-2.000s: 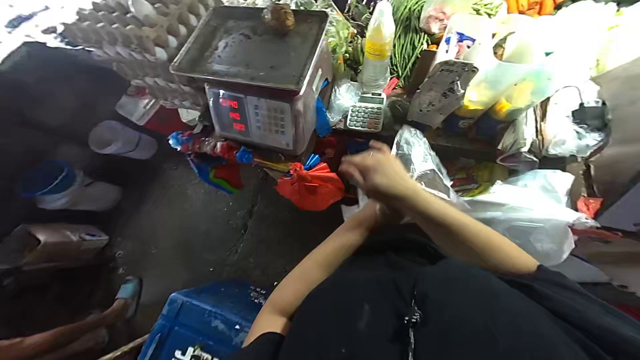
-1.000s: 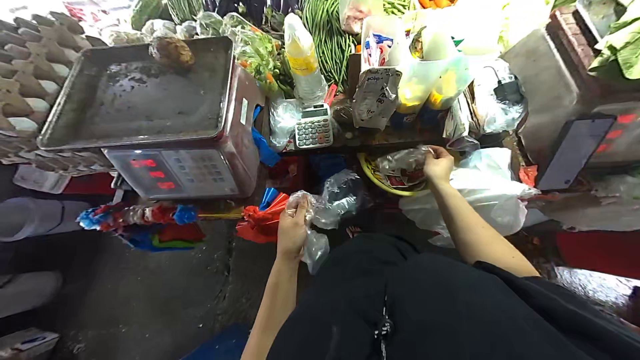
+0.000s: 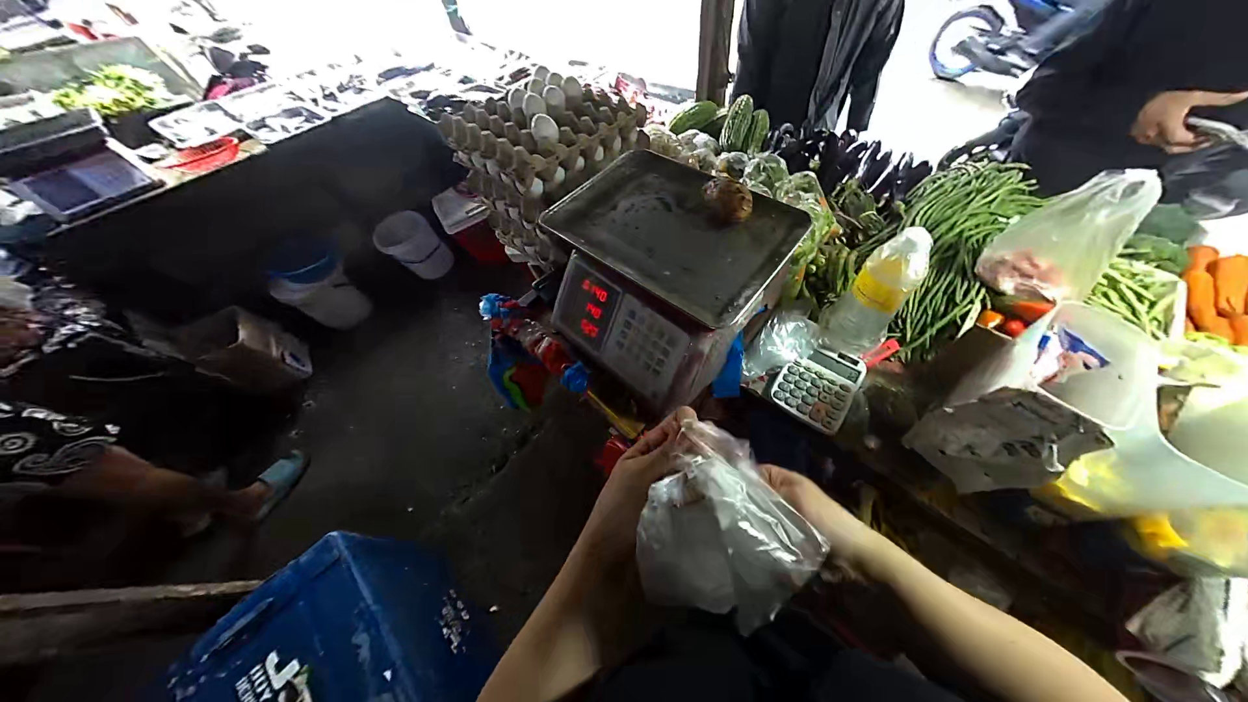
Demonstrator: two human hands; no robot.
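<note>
My left hand (image 3: 651, 458) pinches the upper left edge of a clear plastic bag (image 3: 726, 536), low in the middle of the view. Behind the bag's right side is my right hand (image 3: 804, 502); its fingers are mostly hidden by the plastic, and it appears to hold the bag too. Just beyond my hands stands a digital weighing scale (image 3: 624, 331) with lit red digits. A brown root vegetable (image 3: 728, 199) lies near the back right of its metal pan (image 3: 663, 234). A white calculator (image 3: 819, 388) rests to the right of the scale.
Stacked egg trays (image 3: 541, 146) stand behind the scale. Right of it are a plastic bottle (image 3: 877, 288), long green beans (image 3: 960, 244) and carrots (image 3: 1217, 283). A blue crate (image 3: 331, 624) sits at lower left, with buckets (image 3: 414, 244) beyond. People stand across the stall; another person's foot (image 3: 278, 483) is at left.
My hands were apart one second ago, the left on clear plastic and the right at another bag over a yellow-rimmed basket. Now they are together at one clear bag. The view has swung left.
</note>
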